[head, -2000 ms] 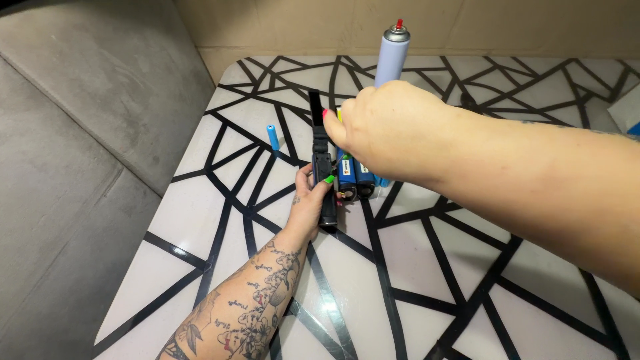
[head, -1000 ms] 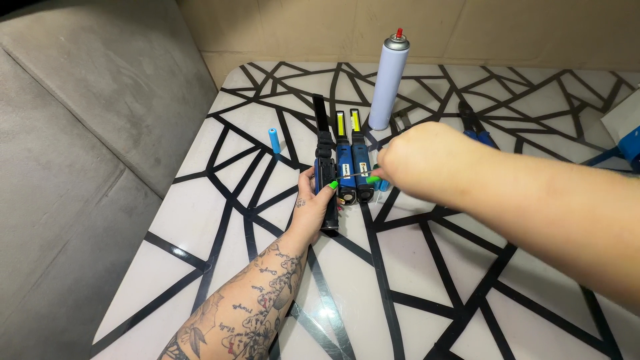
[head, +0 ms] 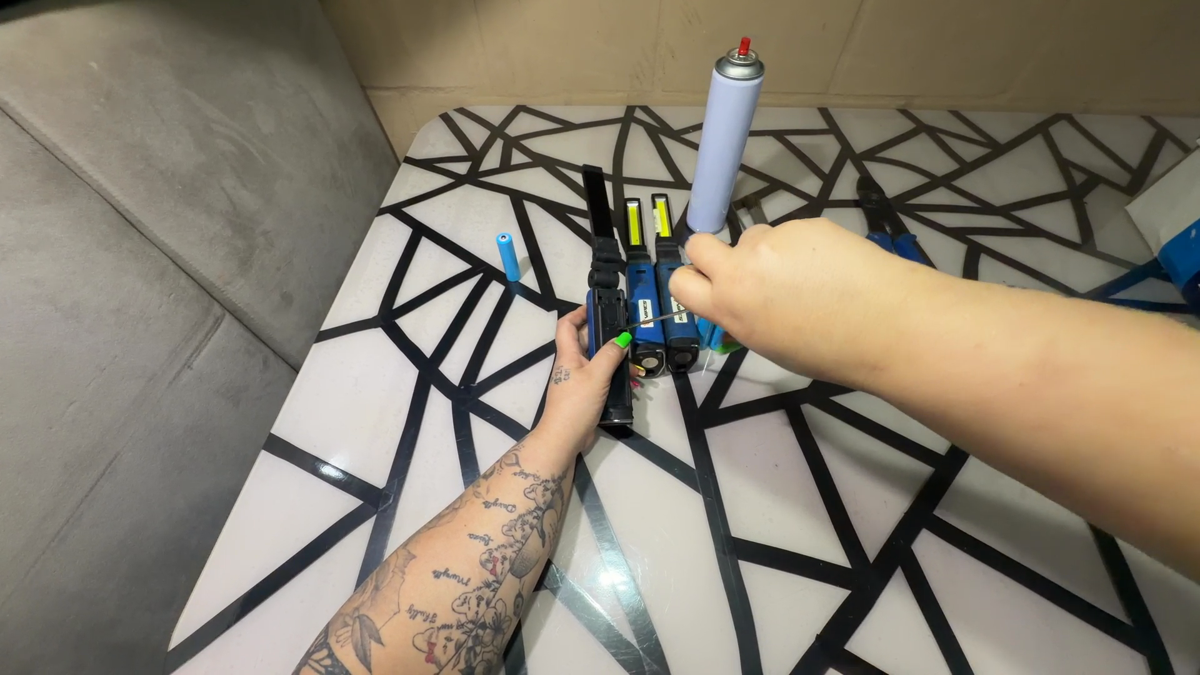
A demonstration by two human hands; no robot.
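My left hand grips a black and blue folding work light from its left side, its black head pointing away from me. Two similar blue lights, the nearer and the farther, lie just right of it, each with a yellow LED strip in its head. My right hand pinches a thin metal tool whose tip reaches the held light; the tool's handle is hidden in the fingers. A light blue cylindrical battery cell stands upright to the left.
Behind my right hand stands a tall pale aerosol can with a red nozzle. Blue-handled pliers lie to the right. A blue object sits at the far right edge beside a white box. A grey padded seat back borders the patterned table.
My right hand has moved off the far end of the lights and now holds a thin tool to the held light. My left hand has stayed about where it was.
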